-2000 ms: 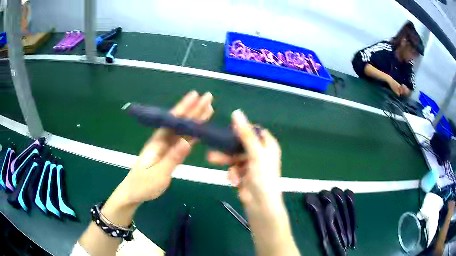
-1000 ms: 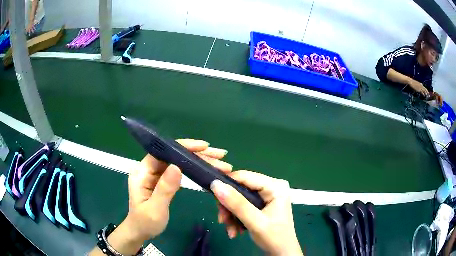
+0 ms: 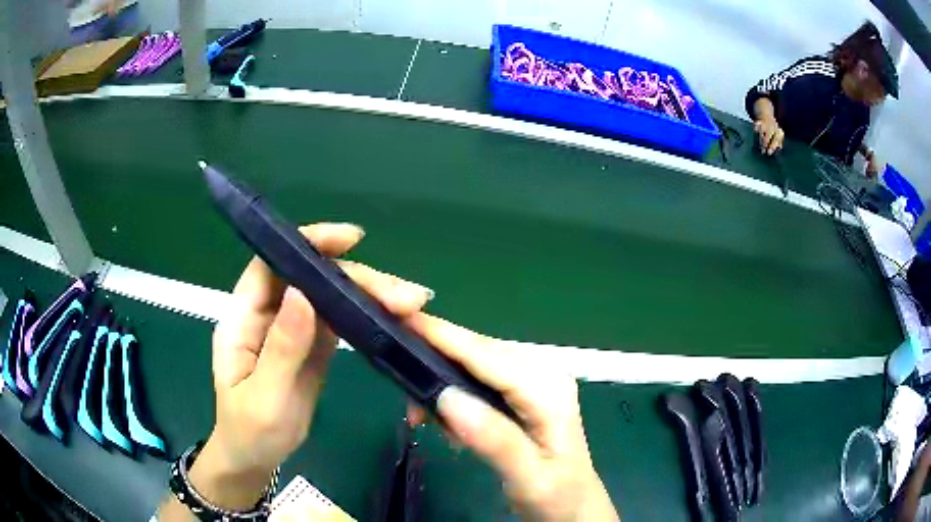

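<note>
A matt black pen body (image 3: 342, 298) is held up in both hands over the near rail, its pale nozzle tip pointing to the upper left. My left hand (image 3: 267, 372) grips its front part between thumb and fingers. My right hand (image 3: 516, 413) holds the wide rear end, with the thumb on top. Blue-and-black pens (image 3: 97, 382) lie in a row on the bench at the left. Several black pens (image 3: 723, 444) lie side by side at the right. More black pieces (image 3: 400, 479) lie below the hands, partly hidden.
A green conveyor belt (image 3: 613, 265) runs across behind the hands. A blue bin (image 3: 602, 112) of pink parts stands on the far side. A person (image 3: 817, 97) sits at the far right near cables. A grey post (image 3: 46, 173) rises at the left. A clear ring (image 3: 861, 471) lies at the right.
The black pen was blurred in motion, then came to a steadier slanting hold; its side now shows turned differently. The view has shifted slightly. The far person's hand has moved left.
</note>
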